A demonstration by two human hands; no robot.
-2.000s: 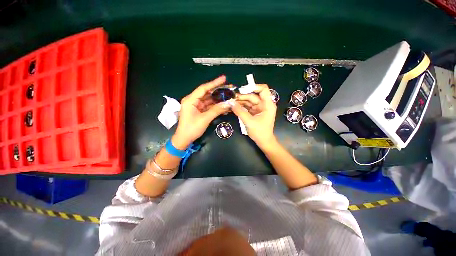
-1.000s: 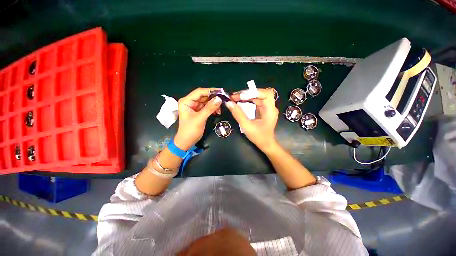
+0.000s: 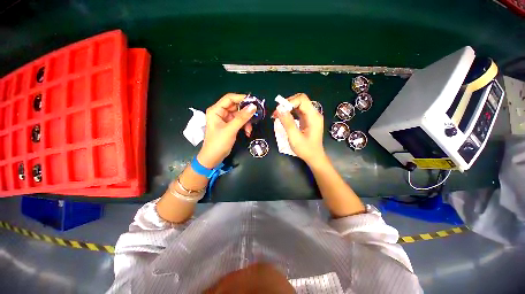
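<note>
My left hand point(image 3: 223, 123), with a blue wrist strap point(image 3: 206, 169), holds a round electronic unit point(image 3: 253, 107) by its edge between thumb and fingers. My right hand point(image 3: 305, 127) is a little to the right, apart from the unit, with a small white piece point(image 3: 283, 103) at its fingertips; whether it is tape or tissue I cannot tell. A white paper sheet point(image 3: 284, 139) lies under my right hand, partly hidden by it. Another round unit point(image 3: 258, 148) lies on the dark green bench just below my hands.
Several round units point(image 3: 340, 131) lie to the right, before the white tape dispenser point(image 3: 423, 115). Stacked red compartment trays point(image 3: 69, 138) stand at the left, some pockets holding units. A crumpled white tissue point(image 3: 196, 127) lies left of my hands. A metal strip point(image 3: 316, 69) lies behind.
My hands were close together at the unit and are now apart. The unit has been turned in my left hand. The white piece at my right fingertips has changed angle.
</note>
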